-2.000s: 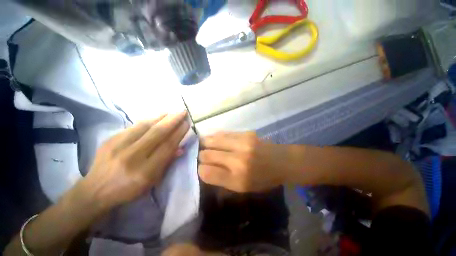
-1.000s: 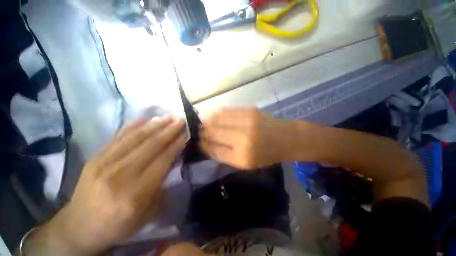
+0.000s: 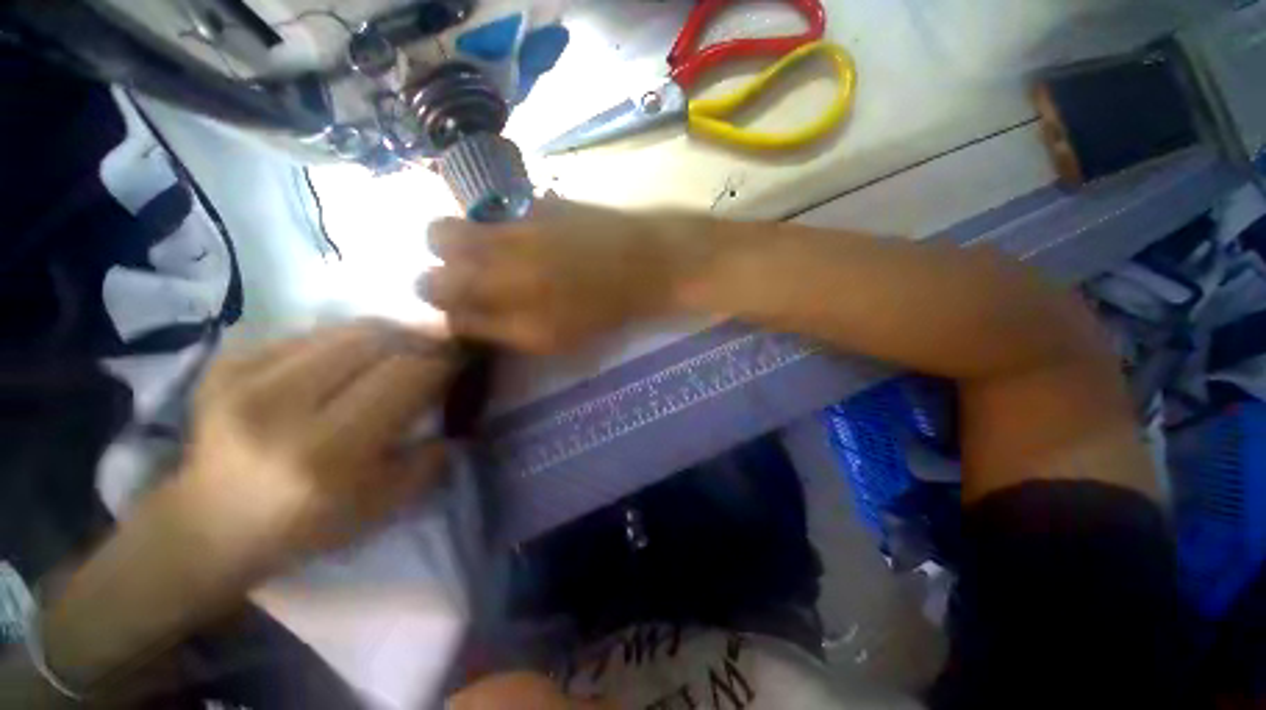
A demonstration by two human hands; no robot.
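Light grey fabric [image 3: 368,610] lies over the table's front edge and hangs toward the lap, with a narrow black piece [image 3: 469,388] at its edge between the hands. My left hand [image 3: 313,430] lies blurred on the fabric, palm down, fingers toward the machine; whether it grips is unclear. My right hand [image 3: 521,278] is beside the ribbed grey tension knob [image 3: 486,174], fingers bent together near the lamp glow. What its fingertips hold is hidden in the glare. The needle and presser foot cannot be made out.
Scissors with red and yellow handles [image 3: 771,104] lie behind my right forearm. A dark block in a brown-edged frame [image 3: 1125,114] sits at the right. A ruler [image 3: 653,409] runs along the front edge. Blue baskets [image 3: 875,451] and fabric scraps [image 3: 1208,312] are at the right.
My right hand has moved up and left toward the knob, uncovering the ruler. The fabric between the hands has shifted, and more of the machine head and scissors shows.
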